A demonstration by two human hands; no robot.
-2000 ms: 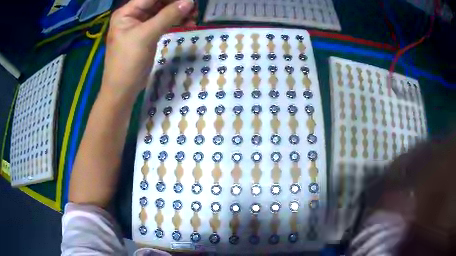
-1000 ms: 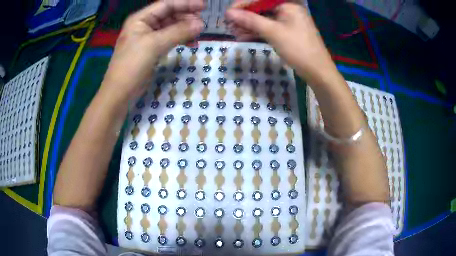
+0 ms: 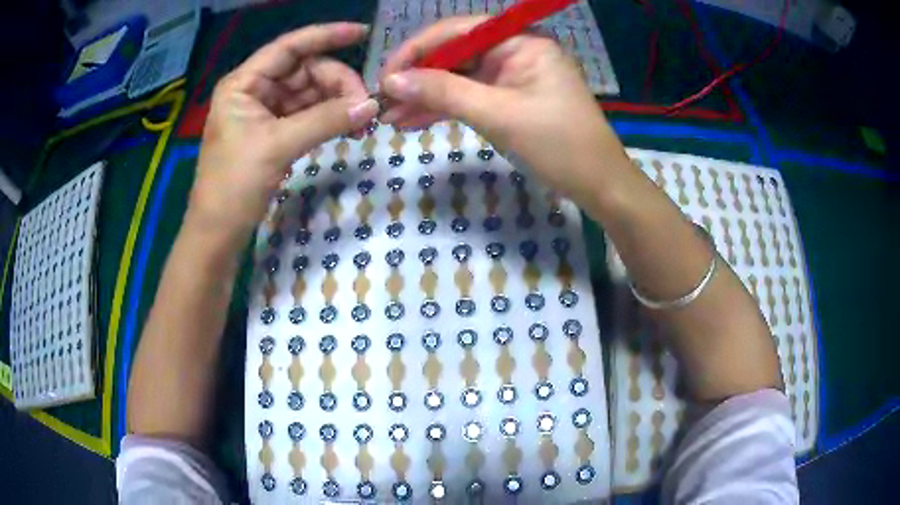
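My left hand [image 3: 286,94] is above the far left part of the main tray, thumb and finger pinched on a tiny dark part [image 3: 377,99]. My right hand [image 3: 493,89] meets it there, its fingertips against the part, with a slim red probe or tweezers [image 3: 498,35] held in the same hand. The part is mostly hidden between the fingertips. The white main tray [image 3: 414,370] lies below with rows of small dark discs with silvery rims and tan slots. The tray's far edge is partly hidden by my hands.
A right-hand tray [image 3: 715,212] has mostly bare tan slots. A left-hand tray [image 3: 59,286] lies inside yellow tape [image 3: 128,266]. A far tray [image 3: 592,74] lies beyond the hands. A blue box [image 3: 99,69] is at upper left. A red wire [image 3: 730,74] runs at upper right.
My right hand has come in from outside the clear view, bringing the red tool, and has moved left to meet my left hand. Their fingertips now come together at the part.
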